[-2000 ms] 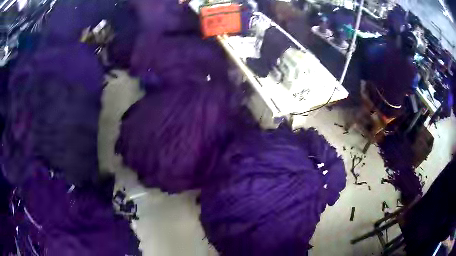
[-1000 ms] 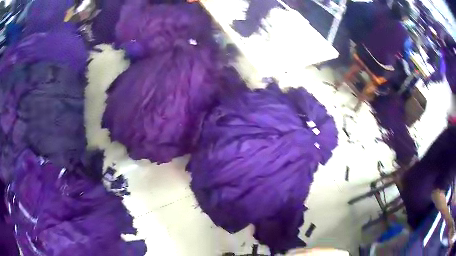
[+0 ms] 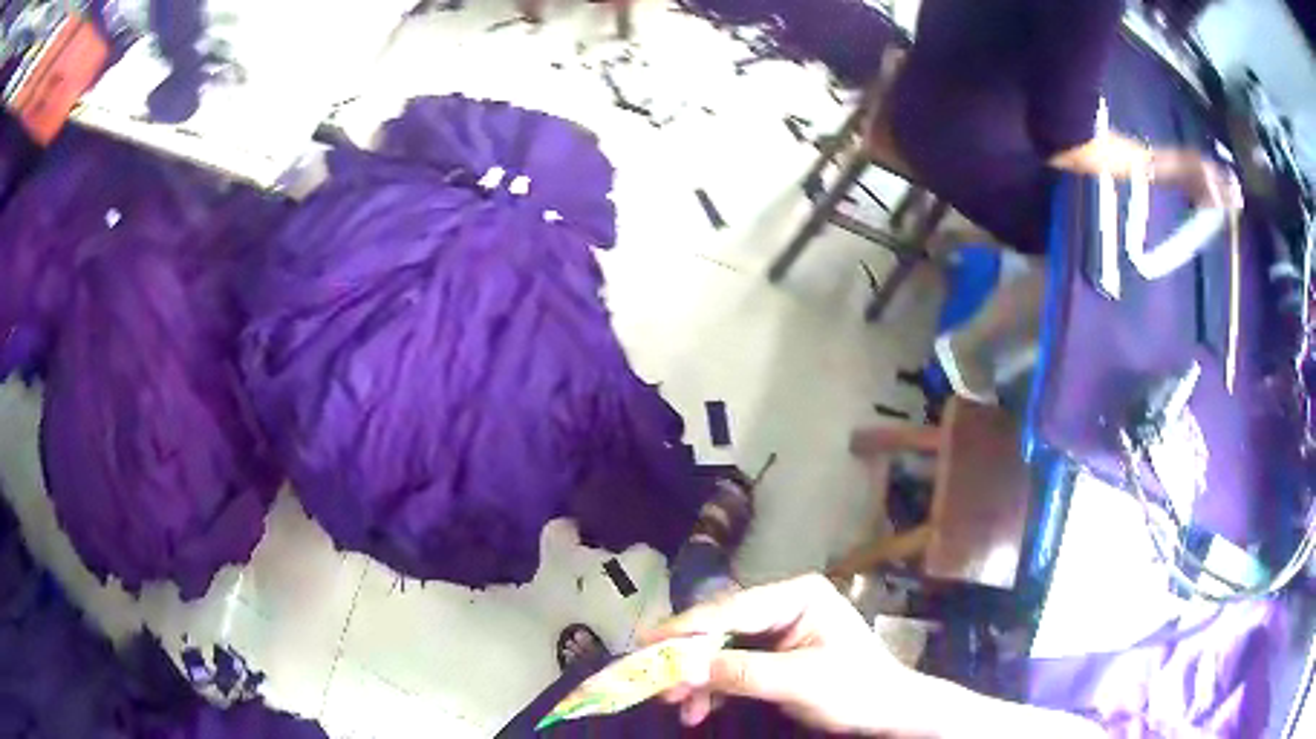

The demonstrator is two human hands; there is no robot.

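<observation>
My right hand (image 3: 794, 657) is at the bottom centre, its forearm coming in from the lower right. Its thumb and fingers pinch a small clear packet (image 3: 624, 684) with yellowish contents and a green tip pointing down left. My left hand is not in view. A large heap of purple cut pieces (image 3: 433, 361) lies on the floor ahead and to the left, with small white tags near its top. A darker purple heap (image 3: 152, 412) touches it on the left.
A person in dark clothes (image 3: 996, 101) sits on a stool at the right, arm over a cloth-covered table (image 3: 1155, 347) with white strips. A wooden stool (image 3: 974, 498) stands nearer. A sandalled foot (image 3: 580, 644) and black scraps (image 3: 719, 423) are on the floor. A red crate (image 3: 58, 80) is far left.
The view has turned right, so the heaps sit further left and the right-hand table and seated person show more. My right hand with the packet has come into clear view.
</observation>
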